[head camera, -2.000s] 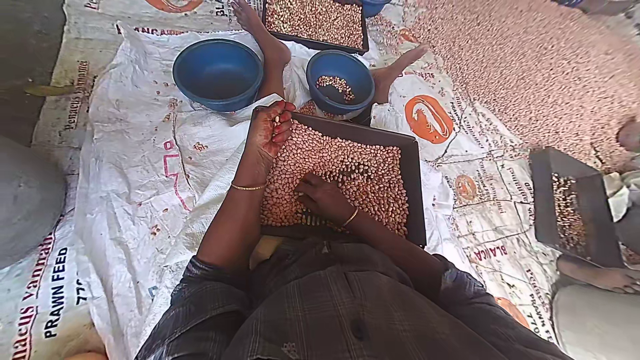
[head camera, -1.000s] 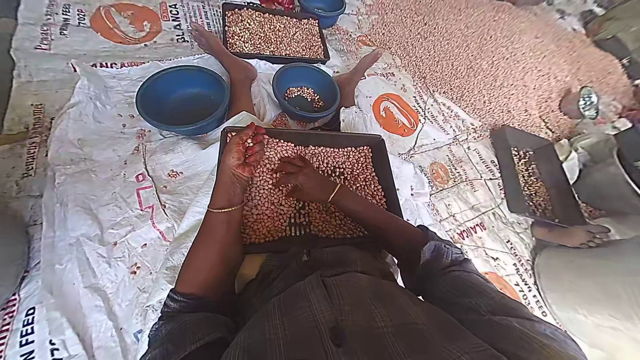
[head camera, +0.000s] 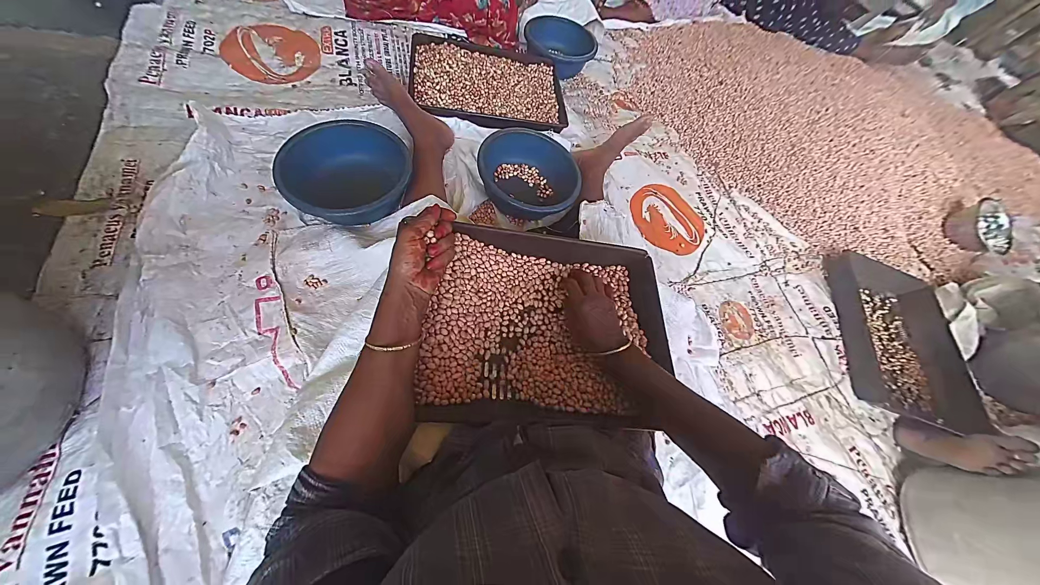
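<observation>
A dark rectangular tray (head camera: 662, 325) of pinkish shelled nuts (head camera: 487, 301), probably peanuts, rests on my lap. My left hand (head camera: 424, 252) is at its upper left corner, palm up with fingers curled around a few pale nuts. My right hand (head camera: 591, 310) lies on the nuts at the right of the tray, fingertips down among them; whether it grips any is hidden. A dark slotted patch of tray bottom shows between the nuts. Beyond the tray stand a blue plastic bowl (head camera: 528, 145) with some nuts and a larger blue bowl (head camera: 343, 213) with none visible.
Another tray (head camera: 487, 119) of nuts sits beyond my feet, near a third blue bowl (head camera: 561, 41). A large heap of nuts (head camera: 812, 122) spreads at upper right. Another person's foot (head camera: 971, 451) is beside a dark tray (head camera: 959, 390) at right. Printed woven sacks (head camera: 195, 325) cover the ground.
My right hand has moved from the middle of the tray to its right side. My left hand stays at the upper left corner. The view has shifted somewhat.
</observation>
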